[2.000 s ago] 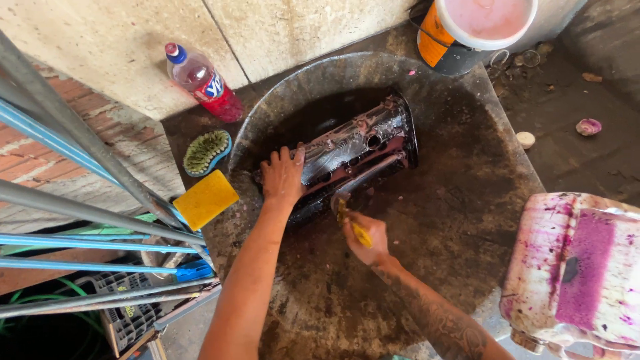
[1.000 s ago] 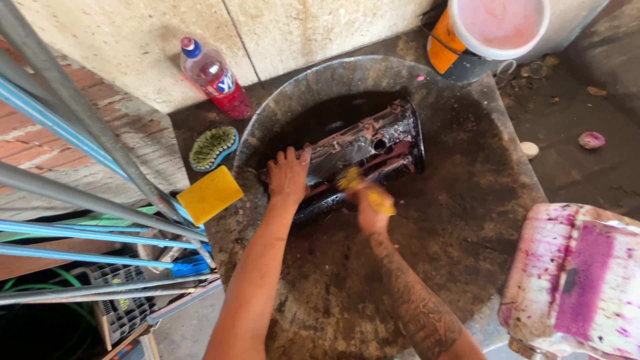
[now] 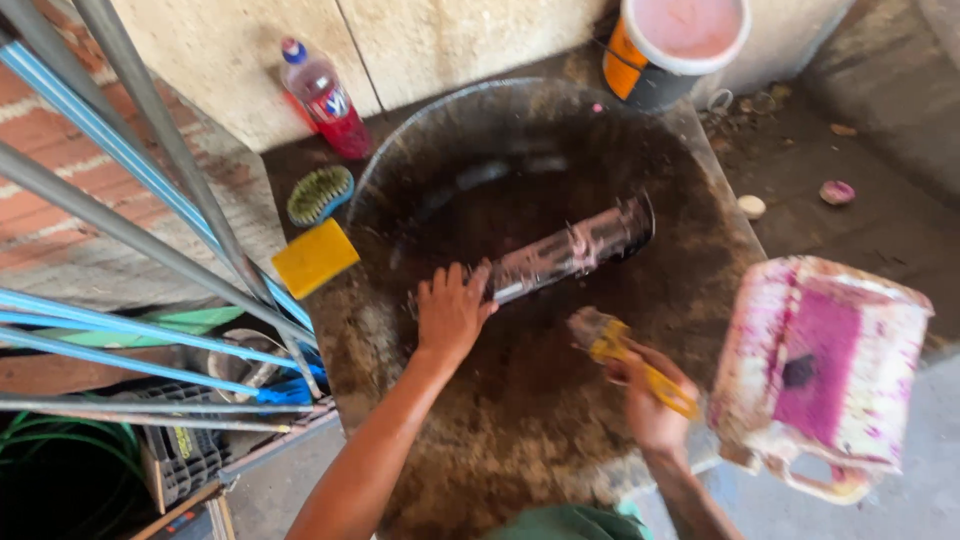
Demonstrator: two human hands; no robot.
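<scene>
In the round stained basin (image 3: 525, 420) lies a long dark part (image 3: 577, 244) with a pinkish, wet face, blurred; its exact kind cannot be told. My left hand (image 3: 450, 311) grips its left end, the thumb along the near edge. Off to the right and nearer to me, my right hand (image 3: 656, 401) is closed around the yellow handle of a paintbrush (image 3: 607, 337). The brush's bristles are apart from the dark part and point to the upper left.
A yellow sponge (image 3: 316, 259), a scrubbing brush (image 3: 320, 196) and a bottle of red liquid (image 3: 328, 101) stand along the basin's left side. Behind is a bucket of pink liquid (image 3: 686, 37). A stained plastic container (image 3: 821, 375) sits at right; poles (image 3: 135, 240) lean at left.
My right hand has drawn the brush away from the dark part, toward the lower right. The part now shows a narrower, pinkish face, with my left hand still at its left end.
</scene>
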